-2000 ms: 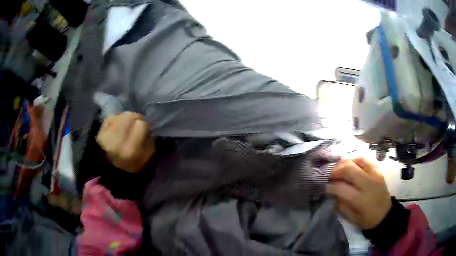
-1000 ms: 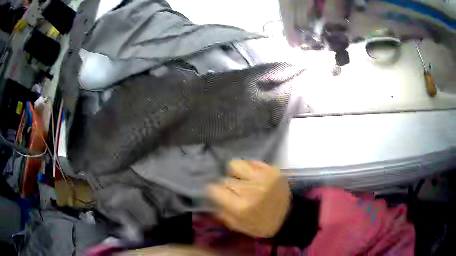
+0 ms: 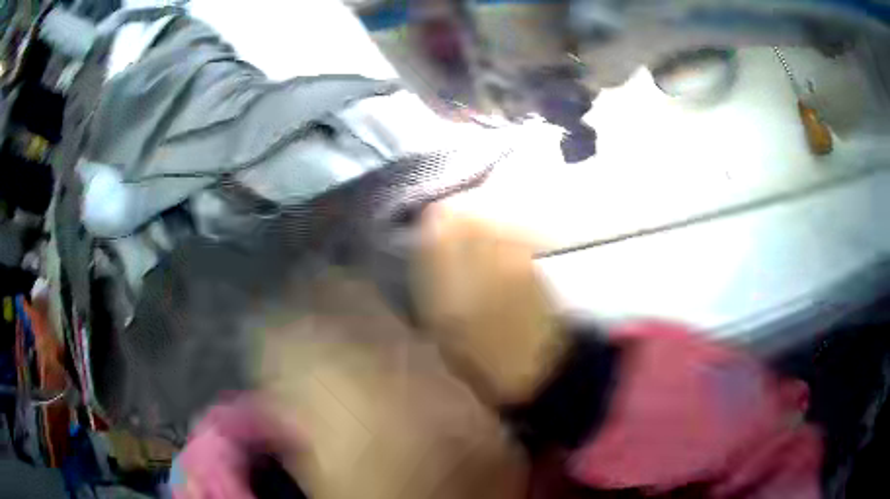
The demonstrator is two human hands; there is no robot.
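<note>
The dark woven panel [image 3: 176, 331] lies in front of me, its narrow end reaching the bright area under the machine head. Smooth grey cloth [image 3: 224, 117] with pale backing [image 3: 293, 168] lies behind it. My right hand [image 3: 488, 302] is at the panel's right edge, fingertips against the cloth; blur hides whether it grips. My left hand [image 3: 381, 390] seems to be the large blurred shape close to the camera, over the panel; its fingers cannot be made out. The presser foot and needle are lost in glare.
The sewing machine head [image 3: 517, 49] spans the top. A pale oval ring [image 3: 695, 73] and an orange-handled tool [image 3: 814, 127] lie on the bed at right. A seam line [image 3: 683, 219] separates bed and white table. Orange and other coloured items [image 3: 47, 361] are at left.
The view has shifted, with the machine head now across the top. My right hand left the machine side, came down, then rose to the panel edge. My left hand has come close to the camera.
</note>
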